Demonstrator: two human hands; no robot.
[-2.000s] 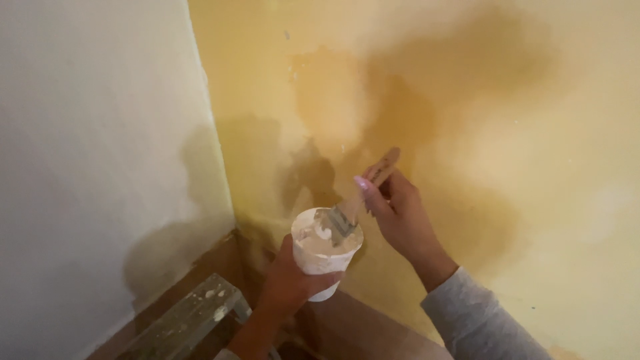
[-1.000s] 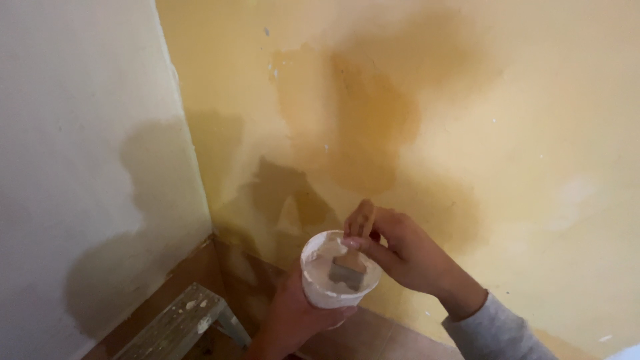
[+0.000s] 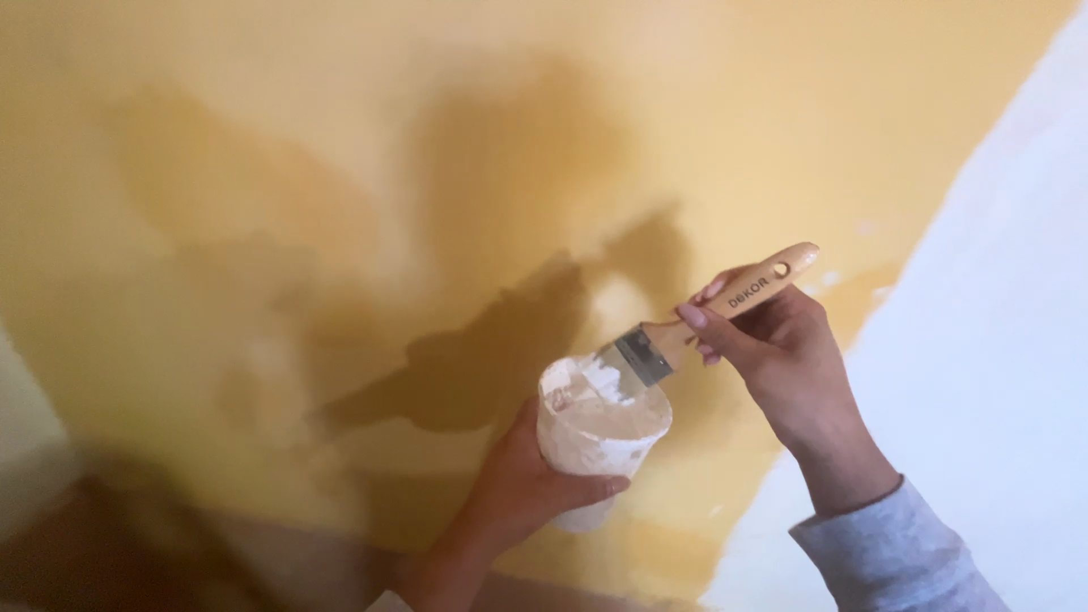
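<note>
My left hand is wrapped around a paint-smeared white plastic cup, its thumb across the front below the rim. Pale paint lies inside the cup. Between thumb and fingers, my right hand grips the wooden handle of a flat paintbrush, which is tilted with its handle up to the right. White paint coats the bristles, which are at the cup's mouth, over the paint. A dark-smudged metal ferrule sits just above the rim at the right.
Behind the hands stands a yellow wall with shadows cast on it. A white painted area with a slanting edge covers the right side. A brown band runs along the wall's bottom, and a pale surface shows at the left edge.
The view has swung right, so the metal step at lower left is out of sight and the white area shows. The brush has risen from deeper in the cup, its handle now leaning right.
</note>
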